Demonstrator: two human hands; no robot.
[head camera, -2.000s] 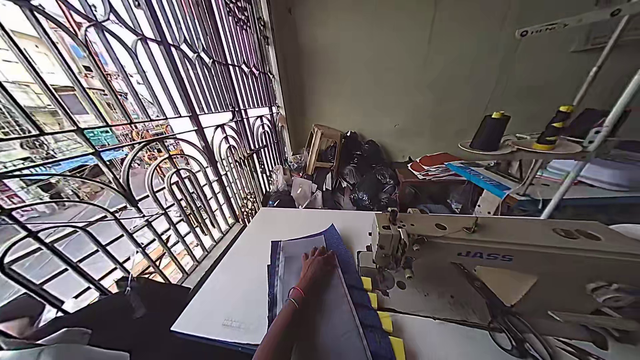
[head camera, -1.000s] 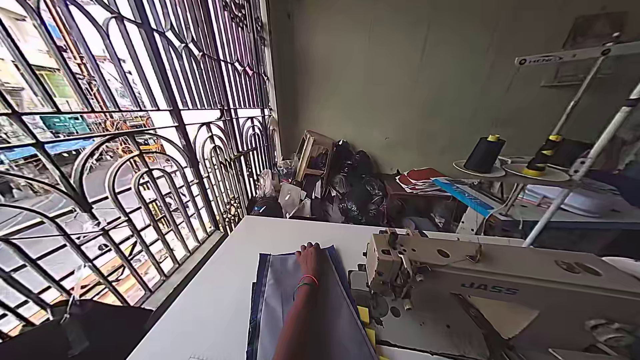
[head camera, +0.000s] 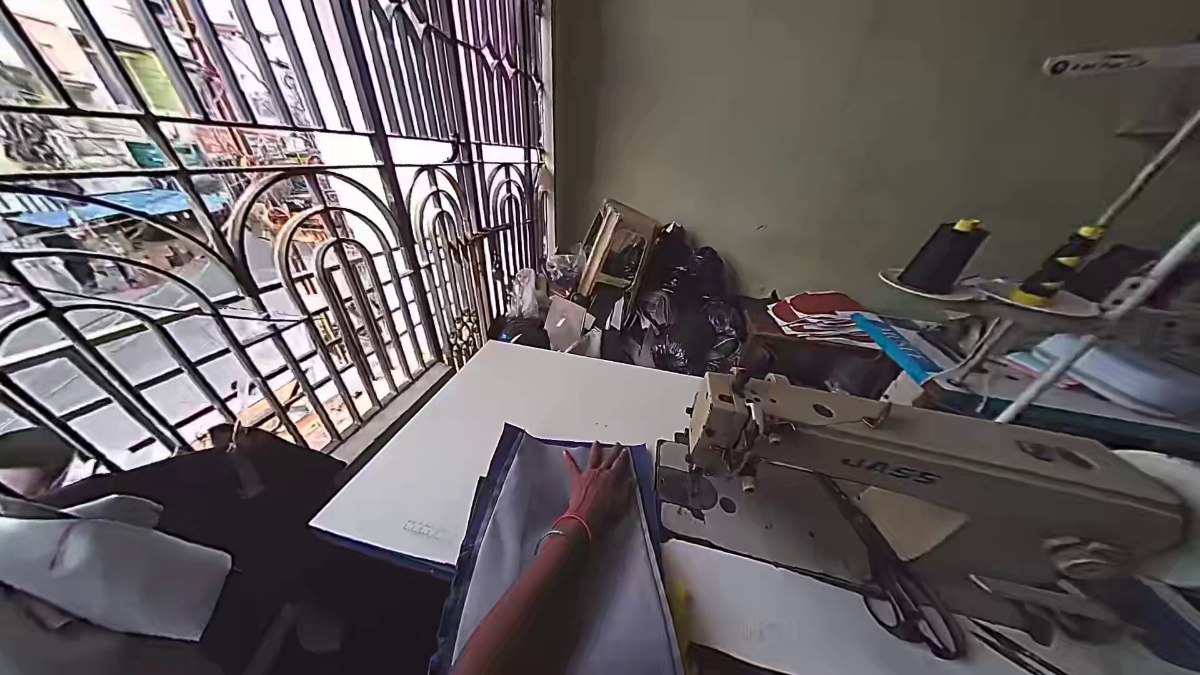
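My left hand lies palm down with spread fingers on the upper right part of a grey fabric piece. Beneath the grey piece is dark blue cloth, showing along its edges, with a bit of yellow at the lower right. This layered cloth rests on the white table, just left of the needle area of an industrial sewing machine. A cord and a thin band circle my left wrist. My right hand is out of view.
Dark-handled scissors lie against the machine. Thread cones stand on a rack at right. Black plastic bags and a wooden frame are behind the white table. A metal window grille runs along the left, above dark cloth.
The grey piece lies wider over the blue cloth, and fewer yellow bits show along the right edge than two seconds ago. My left hand is still on the grey piece.
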